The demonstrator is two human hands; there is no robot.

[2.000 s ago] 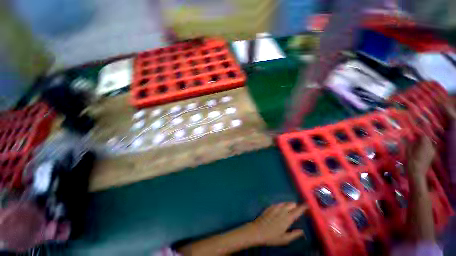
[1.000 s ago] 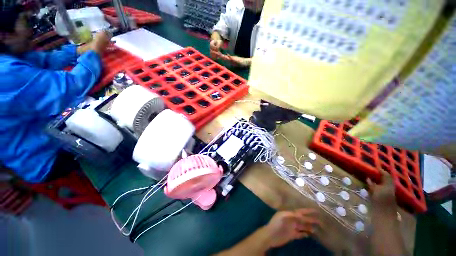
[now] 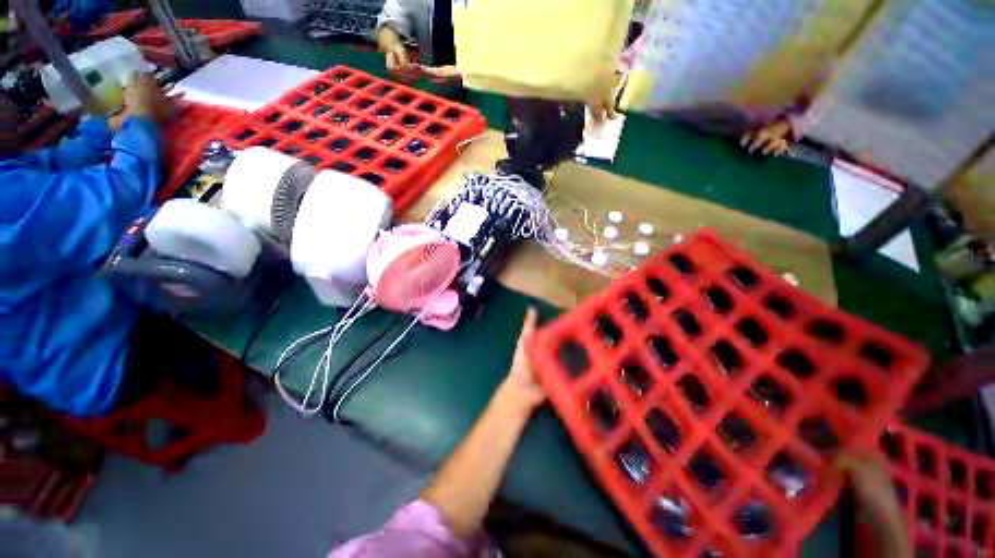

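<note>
A red foam tray (image 3: pixel 715 365) with rows of square pockets is held tilted at the right of the view, above the bench. Dark watch bodies (image 3: pixel 692 390) sit in its pockets, some with shiny glare. My left hand (image 3: pixel 528 365) grips the tray's left edge, its fingers partly hidden. My right hand (image 3: pixel 867 474) is at the tray's lower right edge, blurred, with its fingers on the rim. White charging pucks (image 3: pixel 599 258) on thin cables lie on the brown board (image 3: pixel 709 209) behind the tray, which hides part of them.
Another red tray (image 3: pixel 955 480) lies at lower right. A pink fan (image 3: pixel 412 269), white fan housings (image 3: pixel 342 234) and a cable bundle (image 3: pixel 507 202) stand left of the board. A filled tray stack (image 3: pixel 360 125) is behind them. A person in blue (image 3: pixel 76 251) sits left. Label sheets (image 3: pixel 535 49) hang above.
The red tray from beyond the board is now raised and nearer, over the pucks. My left hand has moved onto its left edge. The view has shifted, and the fans appear higher.
</note>
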